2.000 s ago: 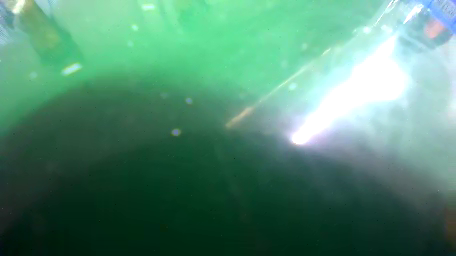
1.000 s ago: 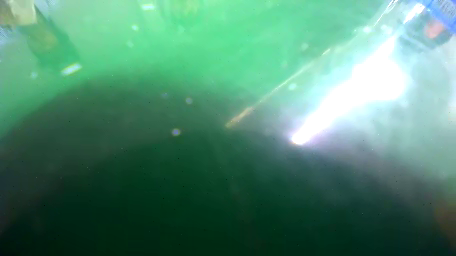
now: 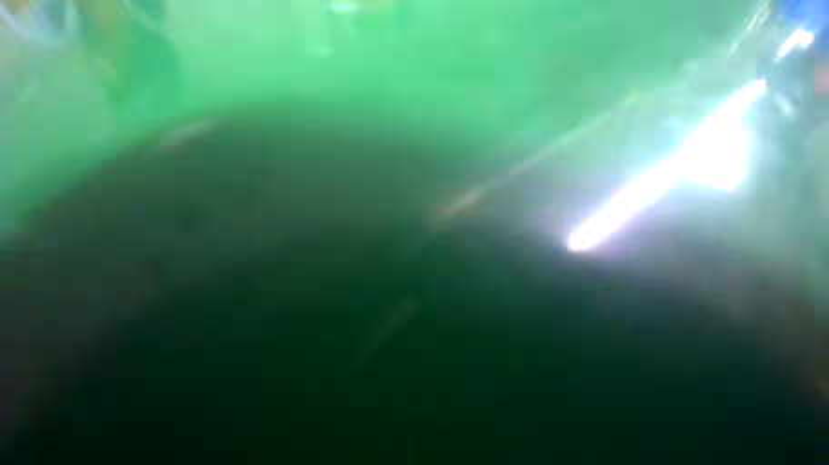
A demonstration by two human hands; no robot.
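A glossy green surface [image 3: 409, 82] fills most of the head view, blurred and very close to the camera. Its lower part is very dark, under a broad curved shadow. A glaring white streak of light [image 3: 673, 173] lies across it at the right, with a thin faint line of light to its left. Neither of my hands can be made out. No held thing can be made out.
A bright blue patch [image 3: 808, 13] is cut off by the top right corner. Blurred pale and yellowish shapes [image 3: 45, 23] show at the top left corner, too unclear to name.
The view has shifted slightly and is more blurred. The white streak and the thin line stand further right, and the blue patch is more cut off. The small bright spots have mostly faded or moved.
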